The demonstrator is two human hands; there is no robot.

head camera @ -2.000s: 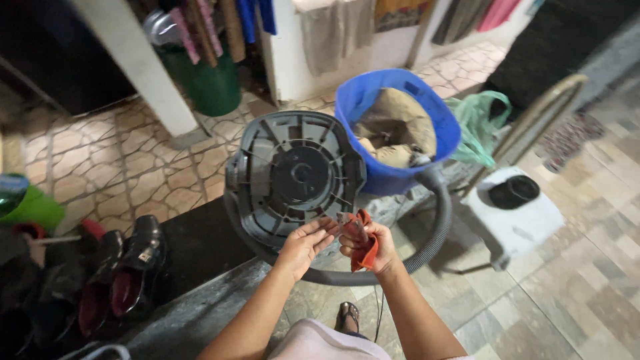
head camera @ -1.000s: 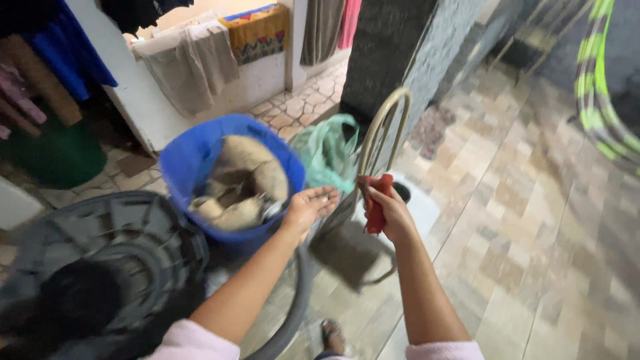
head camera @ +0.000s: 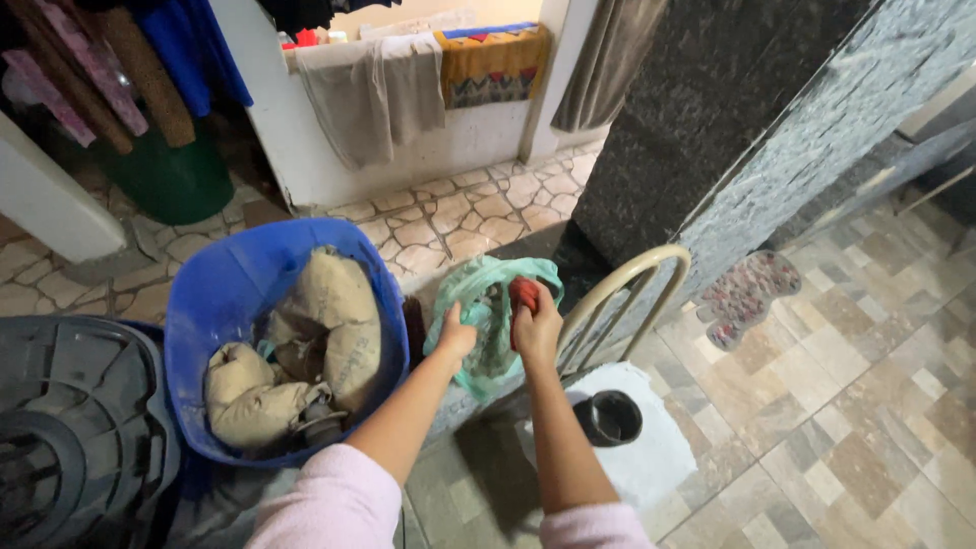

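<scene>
A translucent green plastic bag (head camera: pixel 488 347) stands with its mouth open on the low ledge, with greyish contents that I cannot make out. My left hand (head camera: pixel 456 339) is at the near left side of its rim, thumb up, seeming to pinch the plastic. At the bag's right side, my right hand (head camera: pixel 538 324) is closed around a crumpled red cloth-like item (head camera: pixel 523 296). Left of the bag stands a blue plastic bin (head camera: pixel 183 305) holding a rolled beige paper or cloth sack (head camera: pixel 352 335) with printing on it.
A chair with a cream metal back (head camera: pixel 648 263) and a white covered seat (head camera: pixel 656 465) bears a black cup-like container (head camera: pixel 612 418). A dark ribbed plastic lid (head camera: pixel 76 381) lies at the left. A dark stone pillar (head camera: pixel 686 99) rises beyond the bag.
The view has swung right. Both hands, in front of the ribbed lid two seconds ago, are now at the green bag. The red item remains in my right hand.
</scene>
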